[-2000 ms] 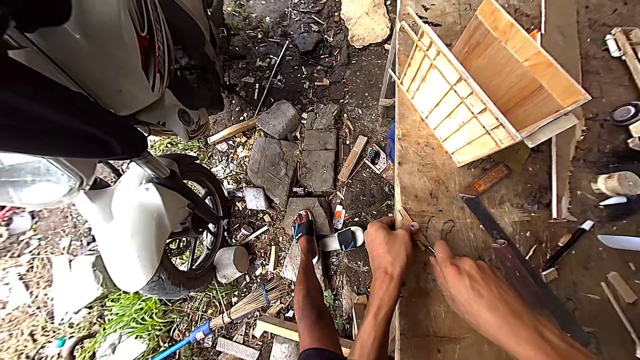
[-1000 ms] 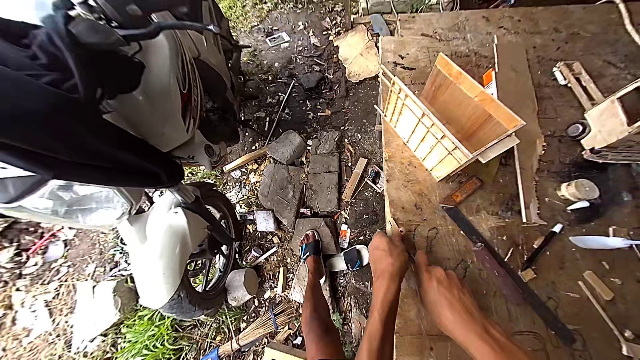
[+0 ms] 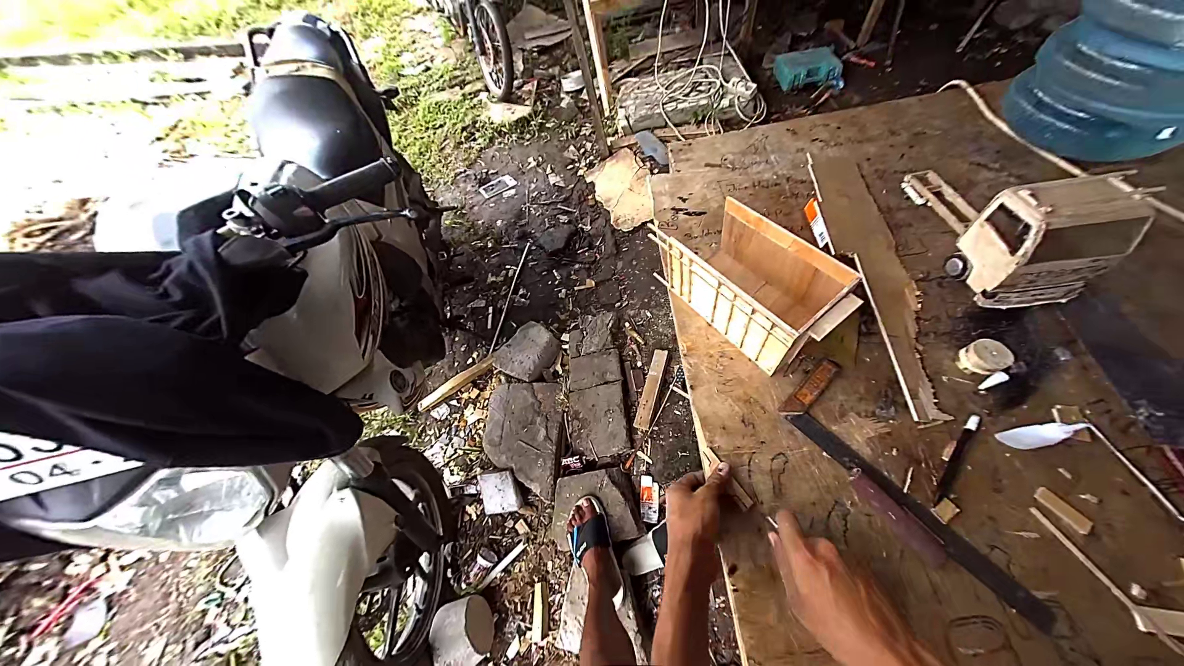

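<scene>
At the near left edge of the plywood tabletop, my left hand [image 3: 696, 504] grips a small wood strip [image 3: 731, 479]. Just right of it, my right hand [image 3: 814, 564] is closed around a thin tool, mostly hidden, whose tip shows by the fingers. Beyond my hands stands a small open wooden box with slatted sides [image 3: 740, 296]. A dark flat bar, apparently a try square's blade [image 3: 925, 527], lies diagonally to the right, with its wooden stock [image 3: 814, 387] toward the box.
A wooden model truck cab [image 3: 1045, 236], a marker [image 3: 957, 453], a white plastic spoon-like piece [image 3: 1041, 435] and a blue water jug [image 3: 1096, 83] are on the table. A motorcycle [image 3: 314, 555] stands left; stones [image 3: 523, 425] and scraps cover the ground.
The view has tilted up, showing the jug and more of the truck cab. Both hands stay close together at the table's edge, with the strip still in my left hand.
</scene>
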